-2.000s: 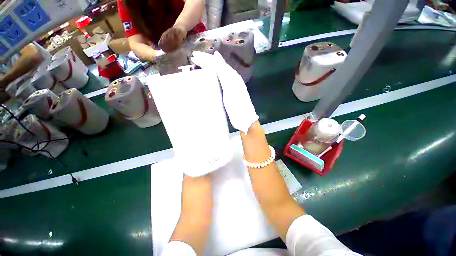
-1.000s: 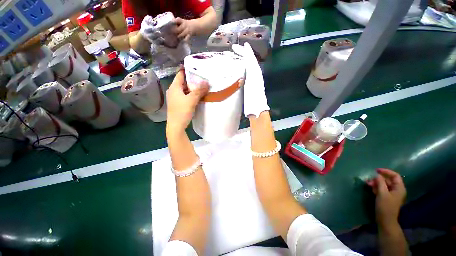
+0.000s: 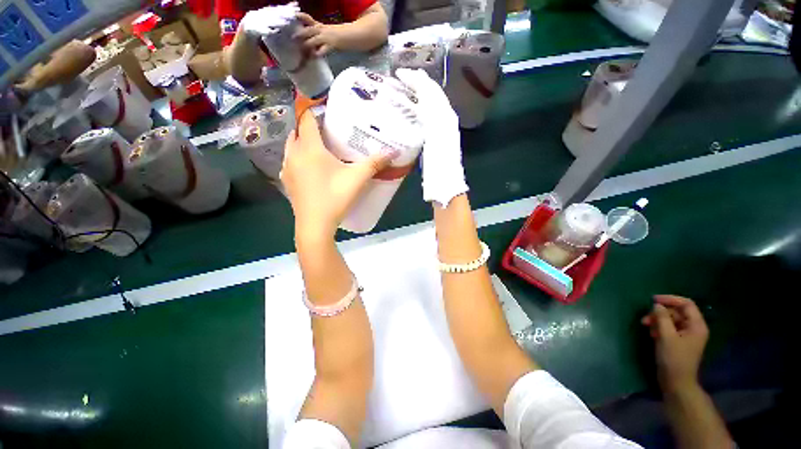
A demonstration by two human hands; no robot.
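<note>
A white rounded-oval appliance unit [image 3: 376,118] is held above the white sheet [image 3: 299,351], tilted with its end panel towards me. The panel shows dark ports, slots and small print. An orange-brown strap runs round its side. My left hand [image 3: 325,180], bare, grips the unit's left and near side, with the thumb across the strap. My right hand [image 3: 436,140], in a white glove, holds the unit's right side; its fingertips are at the far edge. The unit's far side is hidden.
Several similar units [image 3: 180,171] stand on the green belt at left and beyond. A red tray [image 3: 571,285] with a bottle and pale-blue block sits right, beside a slanted post [image 3: 641,105]. Another person's hand [image 3: 681,338] rests at lower right. A coworker opposite holds a unit.
The unit has turned from a white face to its strap side, then tilted so its end panel faces me. Another person's hand has appeared at right. Units on the far belt have shifted right.
</note>
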